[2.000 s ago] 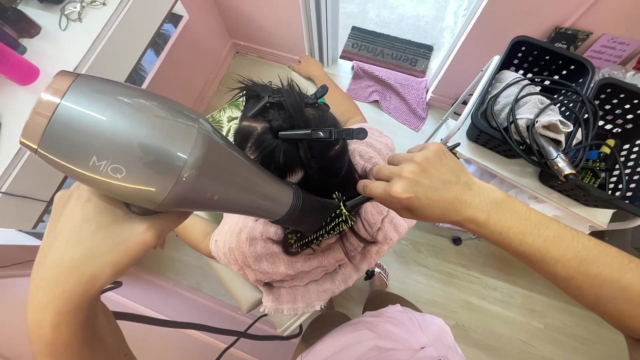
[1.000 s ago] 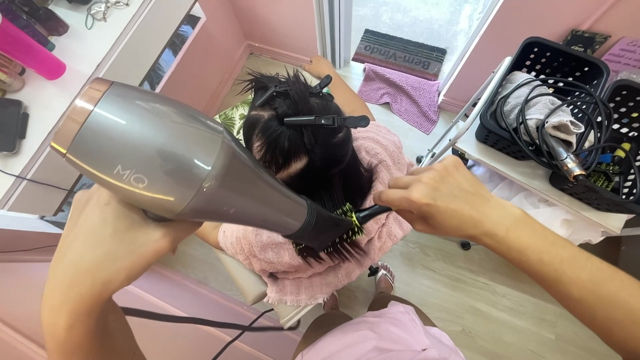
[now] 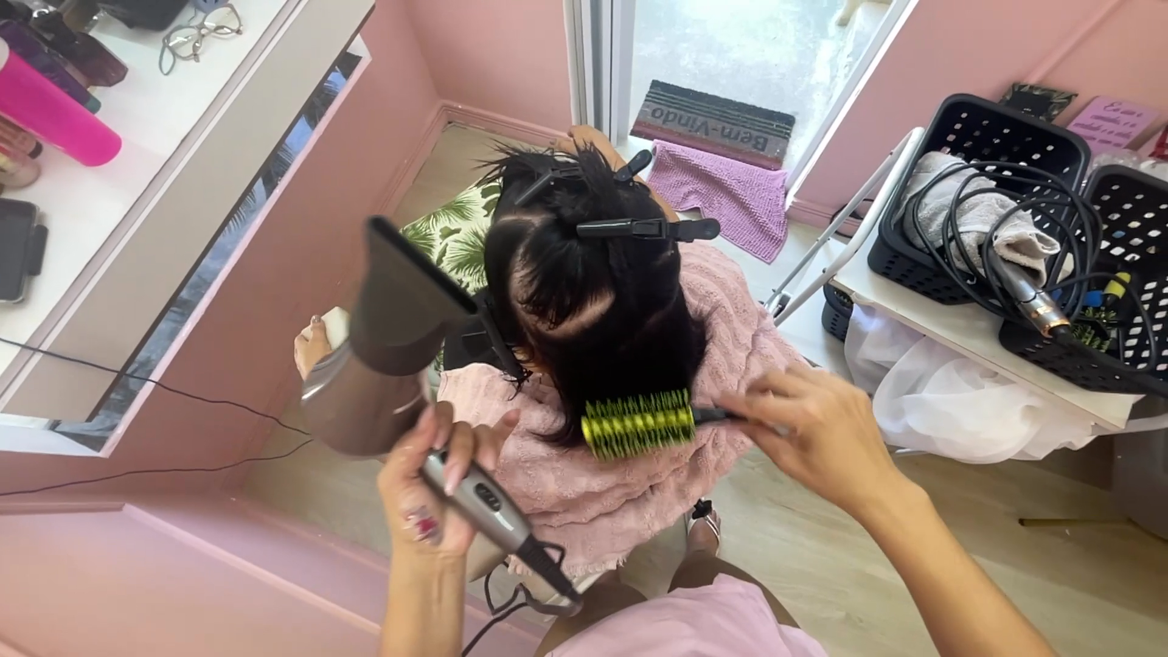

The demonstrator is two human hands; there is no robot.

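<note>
A seated person's dark hair (image 3: 630,338) is sectioned with black hair clips (image 3: 639,229); a pink towel (image 3: 620,497) covers the shoulders. My left hand (image 3: 438,484) holds a grey hair dryer (image 3: 351,401) by its handle, left of the head, its flat black nozzle (image 3: 401,301) pointing up, away from the hair ends. My right hand (image 3: 812,429) grips the black handle of a round brush (image 3: 639,425) with yellow-green bristles. The brush lies level at the lower ends of the hair, over the towel.
On the right, a white trolley (image 3: 985,342) bears black perforated baskets (image 3: 922,246) with a cabled styling tool (image 3: 1027,297) and a grey cloth. A white counter (image 3: 173,109) with bottles and glasses stands at upper left. A doormat (image 3: 714,123) lies by the doorway. The dryer's cord hangs below my left hand.
My left hand has swung the dryer off the brush and turned it, so its nozzle points up. The brush, earlier under the nozzle with hair on it, now shows its bristles uncovered.
</note>
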